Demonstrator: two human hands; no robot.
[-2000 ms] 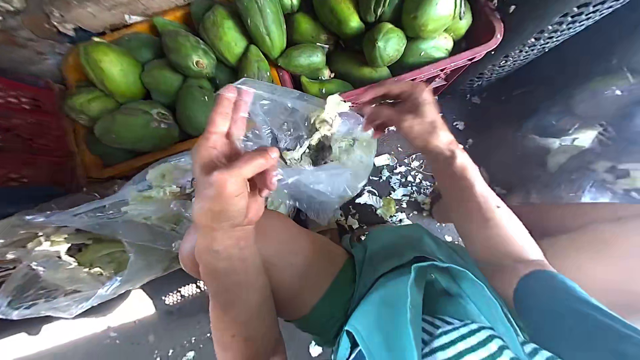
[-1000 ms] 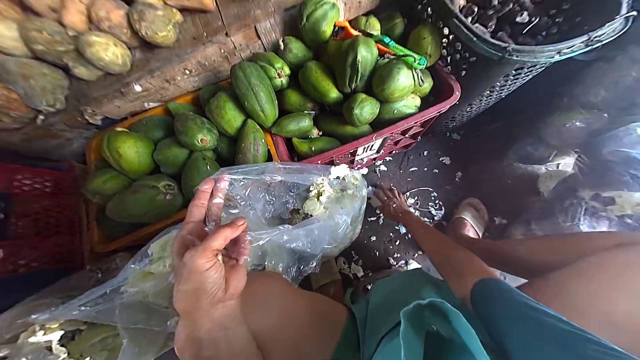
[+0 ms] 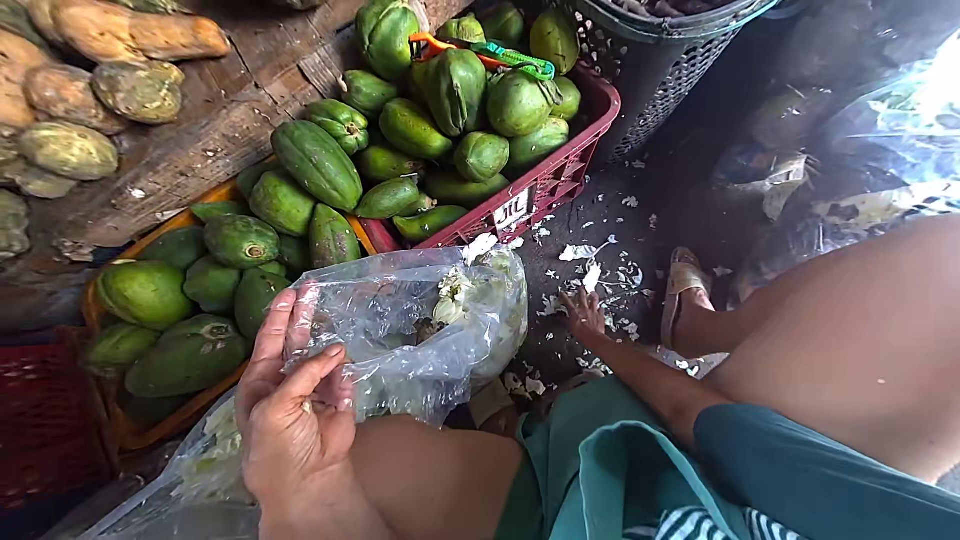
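Observation:
My left hand (image 3: pixel 300 405) holds the rim of a clear plastic bag (image 3: pixel 405 360), its fingers inside the opening and its thumb outside. Pale leafy vegetable scraps (image 3: pixel 452 296) lie in the bag at its far side. Down at the dark floor, my right hand (image 3: pixel 585 313) reaches with fingers spread among whitish leaf scraps (image 3: pixel 592 276); whether it pinches any of them cannot be made out.
Green papayas fill an orange crate (image 3: pixel 105 315) and a red crate (image 3: pixel 555 176) beyond the bag. A dark perforated basket (image 3: pixel 660 82) stands behind. Knobbly produce (image 3: pixel 139 90) lies on wooden boards at upper left. Another filled plastic bag (image 3: pixel 885 150) is at right. My sandaled foot (image 3: pixel 686 289) rests near the scraps.
My right hand has moved from beside the bag's opening down to the scraps on the floor. My left hand has kept hold of the bag. The view has shifted.

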